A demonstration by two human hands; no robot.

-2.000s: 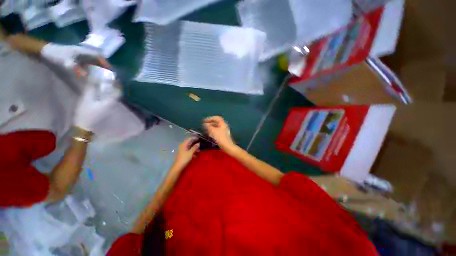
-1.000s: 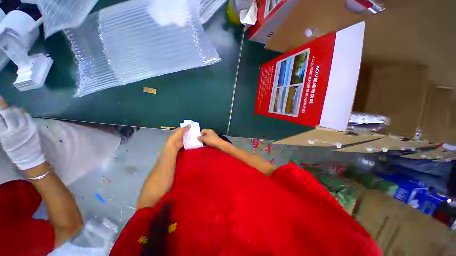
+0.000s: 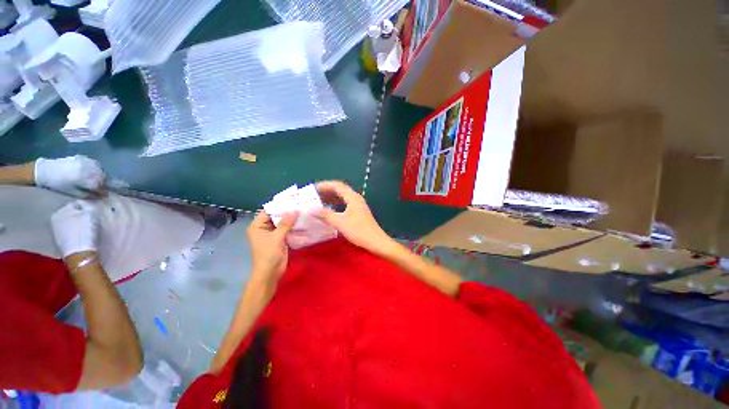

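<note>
Several small white cards (image 3: 297, 209) with faint print are held in front of my red shirt at the bench edge, partly fanned apart. My left hand (image 3: 272, 240) grips them from the left, thumb on top. My right hand (image 3: 349, 217) holds them from the right, fingers curved over their top right side. The print is too blurred to read, and the number of cards cannot be told.
Ribbed clear plastic sleeves (image 3: 240, 88) lie on the green bench (image 3: 320, 156). White appliance units (image 3: 68, 72) are at the upper left. A red and white gift box (image 3: 444, 152) and a large open brown carton (image 3: 591, 160) are on the right. Another person's gloved hands (image 3: 76, 228) are at the left.
My hands were low at my body, then held one narrow white stack. Now the cards are spread wider and my right hand is higher. The view has shifted, and the neighbour's gloved hands have come together.
</note>
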